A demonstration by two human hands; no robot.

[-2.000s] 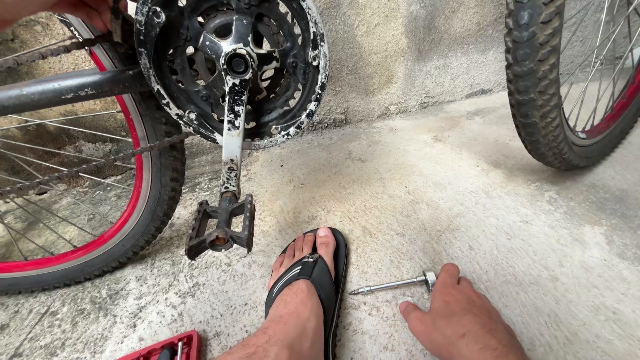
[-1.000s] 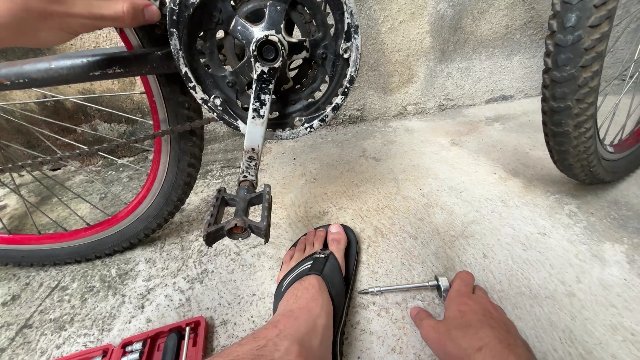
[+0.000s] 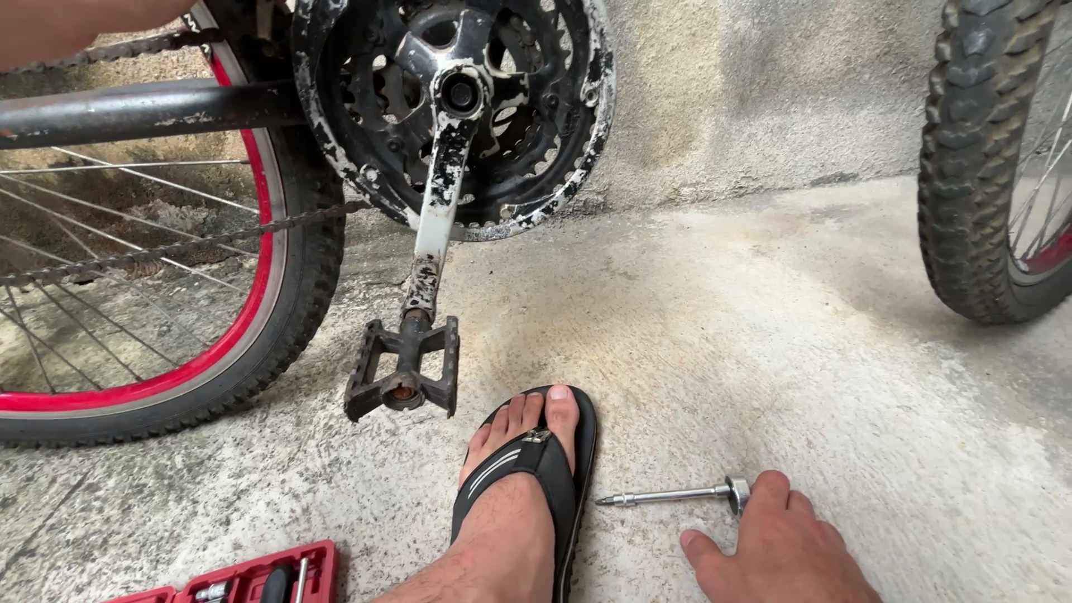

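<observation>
My right hand [image 3: 775, 544] rests low on the concrete at the lower right, fingertips against the round head of a ratchet with an extension and bit [image 3: 670, 496]; the tool lies on the floor, and whether the hand grips it is unclear. At the top left edge, part of my left hand [image 3: 75, 25] shows above the bicycle chain [image 3: 126, 48]; its fingers are mostly cut off. Beside it are the black chainrings [image 3: 565, 180], with worn paint. The crank arm [image 3: 435, 209] points down to a black pedal [image 3: 408, 368].
My foot in a black flip-flop [image 3: 578, 502] stands between the pedal and the ratchet. A red socket-set case [image 3: 328, 569] lies open at the bottom left. The red-rimmed rear wheel [image 3: 322, 251] is at left, the front tyre [image 3: 971, 167] at right, a rough wall [image 3: 754, 92] behind.
My left hand, whose fingers showed above the frame tube a second ago, is now mostly out of view at the top left. The ratchet stays on the floor by my right hand.
</observation>
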